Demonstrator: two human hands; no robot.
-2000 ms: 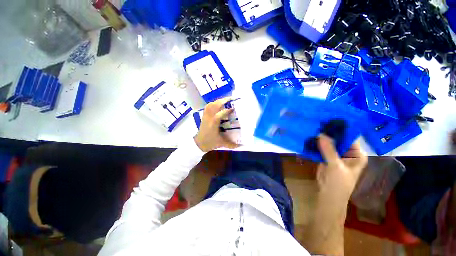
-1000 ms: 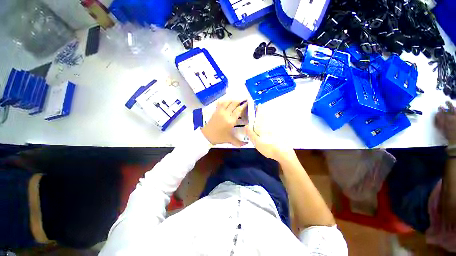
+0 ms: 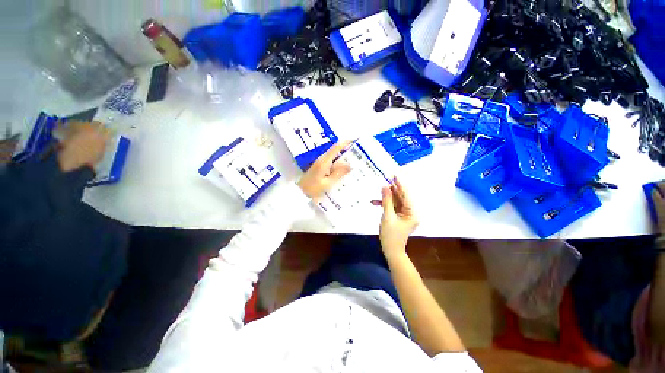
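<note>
A white-faced retail box (image 3: 354, 188) with a blue edge lies tilted between my hands near the table's front edge. My left hand (image 3: 326, 175) grips its left side, thumb on the face. My right hand (image 3: 396, 215) holds its right edge with the fingertips. A blue tray (image 3: 405, 143) lies just beyond the box. Flat printed boxes (image 3: 248, 172) lie to the left, and a stack of printed boxes (image 3: 301, 130) lies behind my left hand. Whether a tray is inside the held box is hidden.
Loaded blue trays (image 3: 536, 156) are piled on the right. A large heap of black cables (image 3: 554, 51) is at the upper right. Larger blue cartons (image 3: 366, 40) stand at top centre. A person's hand (image 3: 82, 144) reaches to boxes at far left. Clear bags (image 3: 76, 55) lie upper left.
The blue tray held by my right hand two seconds ago is out of view. The box now lies wide face up between both hands. A person's arm has come in at left.
</note>
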